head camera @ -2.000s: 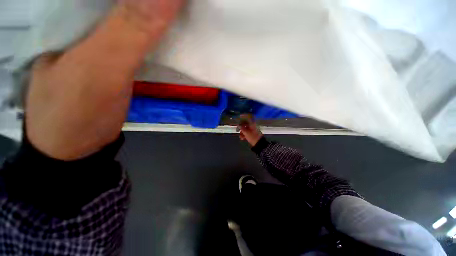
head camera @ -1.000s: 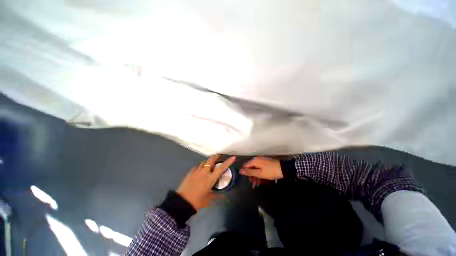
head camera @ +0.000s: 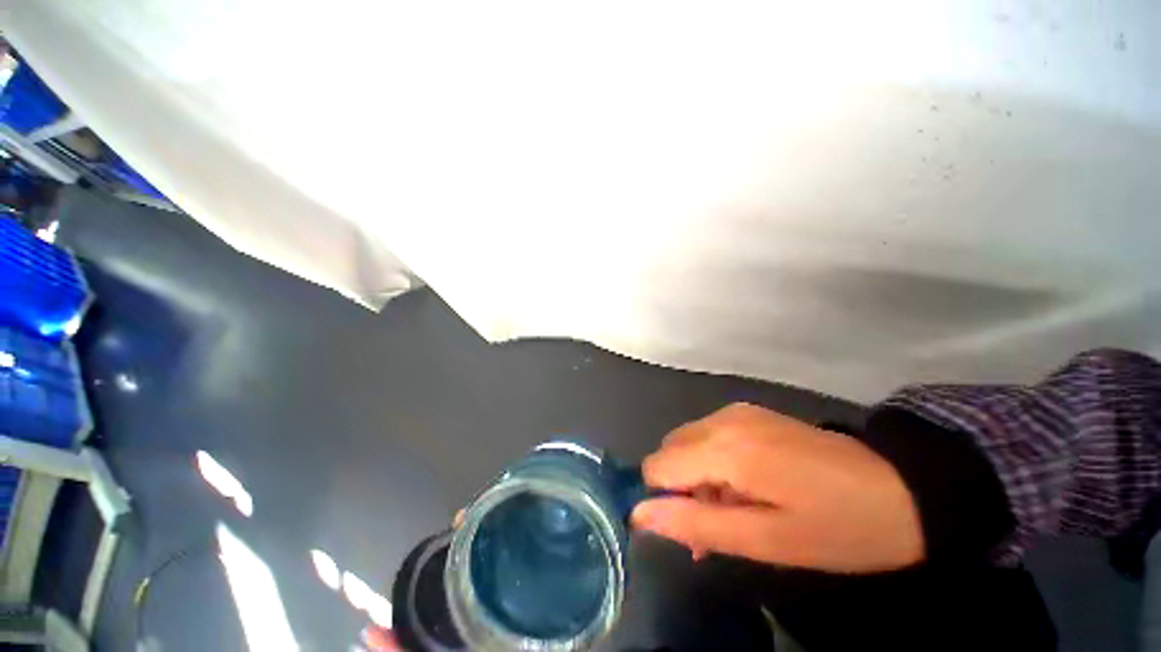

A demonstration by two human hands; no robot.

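Note:
A drinking cup (head camera: 541,567) with a clear round rim and blue-tinted inside is close in front of me, its open mouth facing the camera. My right hand (head camera: 777,490) is shut on its dark handle at the cup's right side. A dark round lid (head camera: 429,592) shows against the cup's left side. My left hand (head camera: 379,639) is mostly hidden behind the lid and cut off by the bottom edge; only fingertips show, seemingly at the lid.
A large off-white cloth cover (head camera: 573,166) hangs across the top and right. Blue plastic crates (head camera: 38,280) and a pale frame (head camera: 108,510) stand at the left. The grey floor (head camera: 306,382) shows bright light patches.
The cup has come up close to the camera and is now open. My right hand is now at its handle. My left hand has dropped low and behind the lid. Crates have come into view at left.

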